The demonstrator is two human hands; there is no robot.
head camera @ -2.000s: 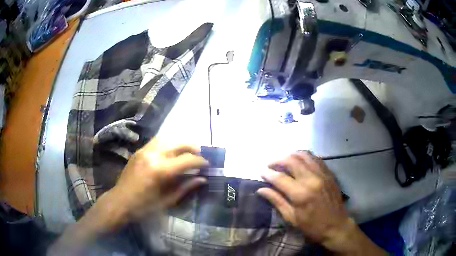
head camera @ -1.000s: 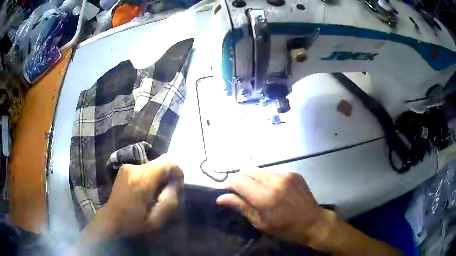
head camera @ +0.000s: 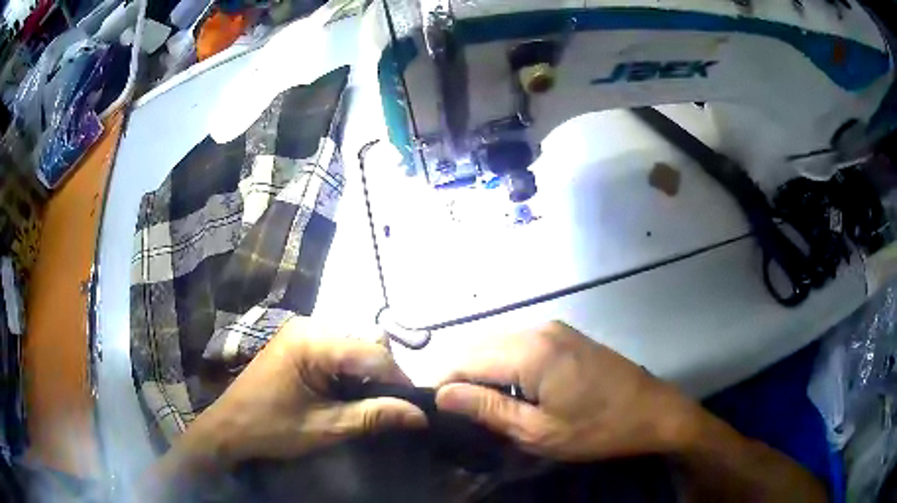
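Observation:
A dark fabric piece is held at the near edge of the table, its upper edge pinched between fingers and thumbs. My left hand grips it from the left, my right hand from the right, the thumb tips close together. The lower part is dark and blurred. A small pale mark shows at the right fingers. A plaid piece lies on the table at left, partly behind my left hand. The white sewing machine stands above, its presser foot area lit and without fabric.
Black-handled shears lie under the machine arm. A heap of black labels is at the right. A brown patch marks the bed. Plastic bags hang at the right; more bags lie at upper left beside the orange surface.
The label and plaid panel seen between my hands earlier are now a dark bunched edge near me. Both hands have moved lower and closer together. The view has shifted, so the machine appears further left.

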